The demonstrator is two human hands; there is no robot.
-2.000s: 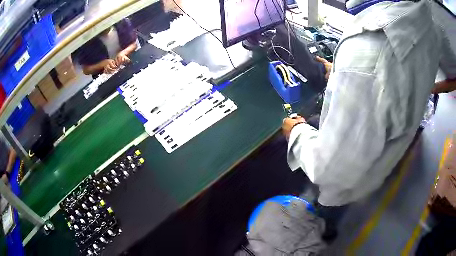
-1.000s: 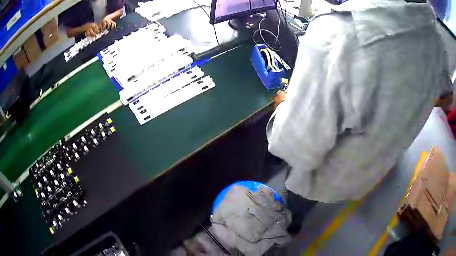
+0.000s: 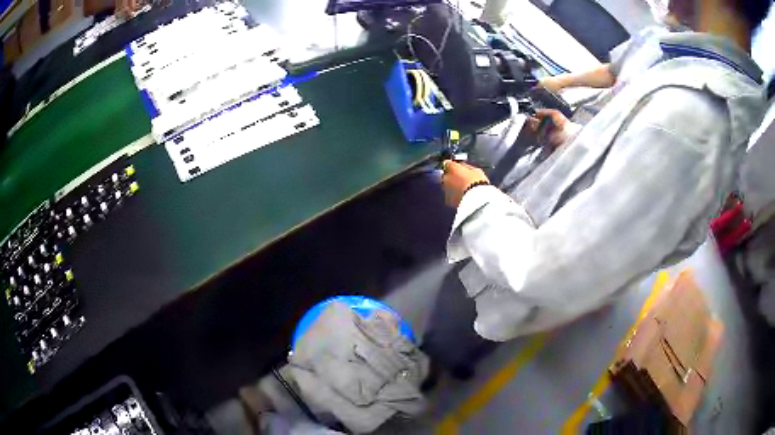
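Observation:
Neither of my hands can be made out. White panels (image 3: 242,132) lie side by side on the dark green bench (image 3: 280,187), with small dark openings near their ends. More white panels (image 3: 200,64) overlap behind them, with blue edging beneath. Circuit board assemblies (image 3: 42,297) lie in rows at the left, dark with silver-white blocks and yellow ends. A black parts tray (image 3: 127,391) with small metallic parts is cut off by the bottom edge.
A person in a grey jacket (image 3: 586,204) stands at the bench's right end, holding a small yellow-tipped item (image 3: 453,138). A blue parts bin (image 3: 404,106) is beside them. A grey cloth (image 3: 357,370) covers much of a blue stool (image 3: 310,314). Cardboard (image 3: 671,340) lies at right.
The view has swung right and down, so the bench things sit further left and higher. The grey-jacketed person has turned, and both their hands now show. The black tray has come into view.

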